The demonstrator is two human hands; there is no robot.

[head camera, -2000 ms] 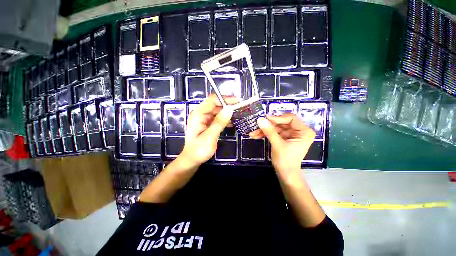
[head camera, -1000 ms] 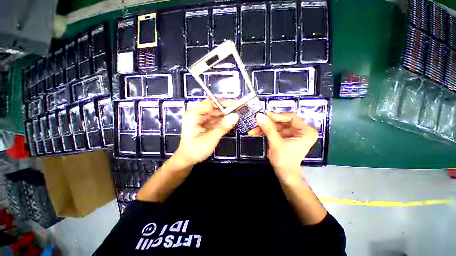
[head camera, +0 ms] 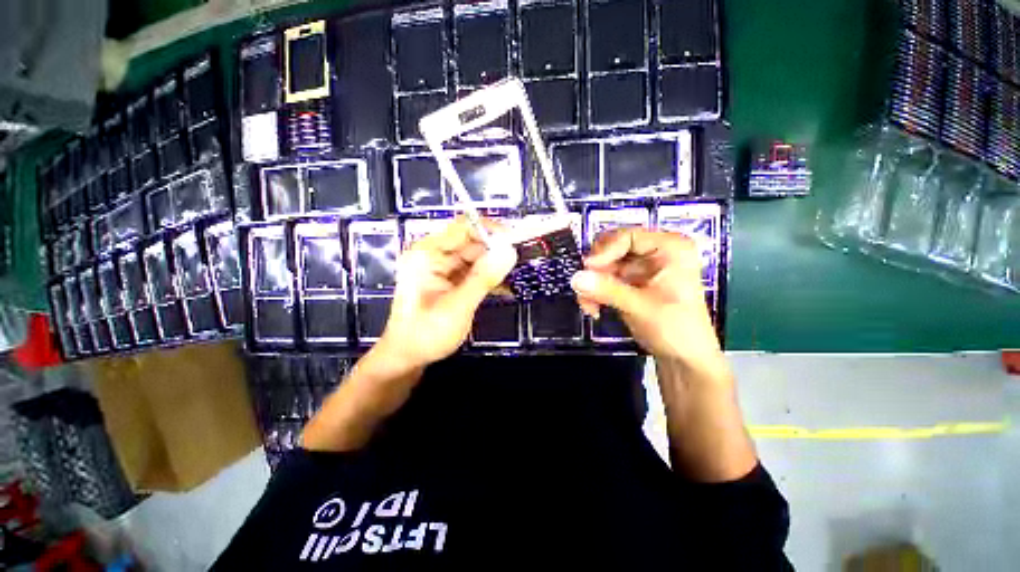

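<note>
A white front housing [head camera: 474, 113] is held tilted above the black blister tray, its open window toward the top. A dark keypad [head camera: 545, 265] with rows of marked keys lies at the housing's lower end. My left hand [head camera: 453, 288] grips the housing's lower left side, thumb beside the keypad. My right hand [head camera: 649, 288] is at the keypad's right edge, thumb and forefinger close to it; whether they still touch it cannot be told.
The black tray [head camera: 727, 168] holds pale frames and one gold housing [head camera: 305, 62] with keypad. A second black tray [head camera: 134, 201] is at left. Small keypads [head camera: 780, 170], keypad stacks [head camera: 960, 84] and a clear tray [head camera: 923, 229] are at right. A cardboard box [head camera: 168, 413] stands below left.
The housing has turned more upright and its keypad end now faces the camera more squarely. My right hand's fingers have shifted a little at the keypad edge. The view has shifted slightly.
</note>
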